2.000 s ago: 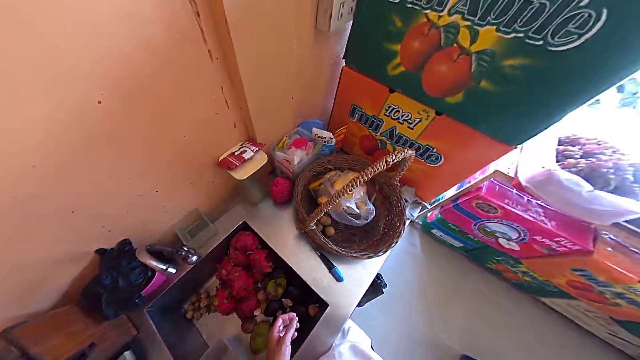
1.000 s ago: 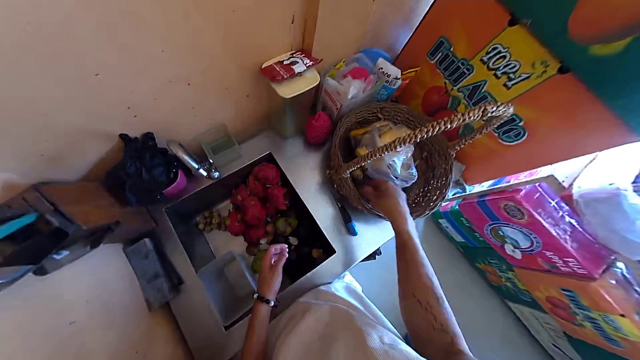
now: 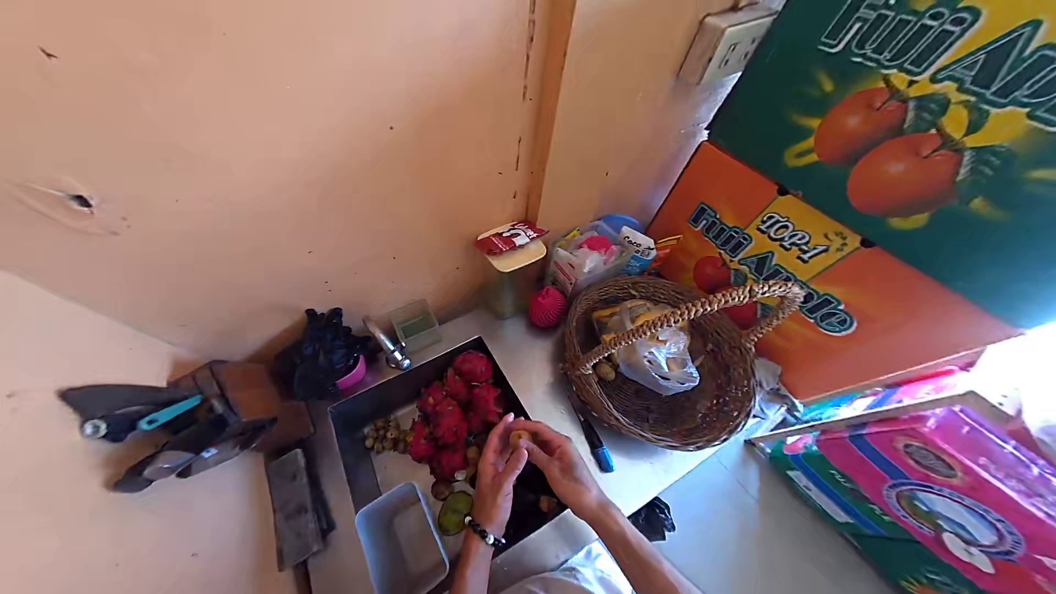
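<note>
Both hands meet above the right side of a metal sink (image 3: 351, 445). A small round brown fruit (image 3: 520, 437) sits between my left hand (image 3: 497, 474) and my right hand (image 3: 563, 469), with the fingertips of both on it. Red dragon fruits (image 3: 450, 421) lie in the sink beside my left hand, with a bunch of small tan fruits (image 3: 384, 435) to their left. A green fruit (image 3: 454, 512) is just left of my left wrist. To the right stands a wicker basket (image 3: 660, 425) holding a plastic bag of yellow items (image 3: 652, 346) and a small brown fruit (image 3: 605, 371).
A grey plastic tub (image 3: 402, 536) rests at the sink's front left. A blue-capped marker (image 3: 601, 450) lies beside the basket. A faucet (image 3: 388, 342), a black plastic bag (image 3: 322, 359) and a knife block (image 3: 247, 400) are at the left. Apple cartons (image 3: 825, 305) stand at the right.
My right hand has left the basket and come to my left hand over the sink. The small brown fruit now shows between them. The view has shifted.
</note>
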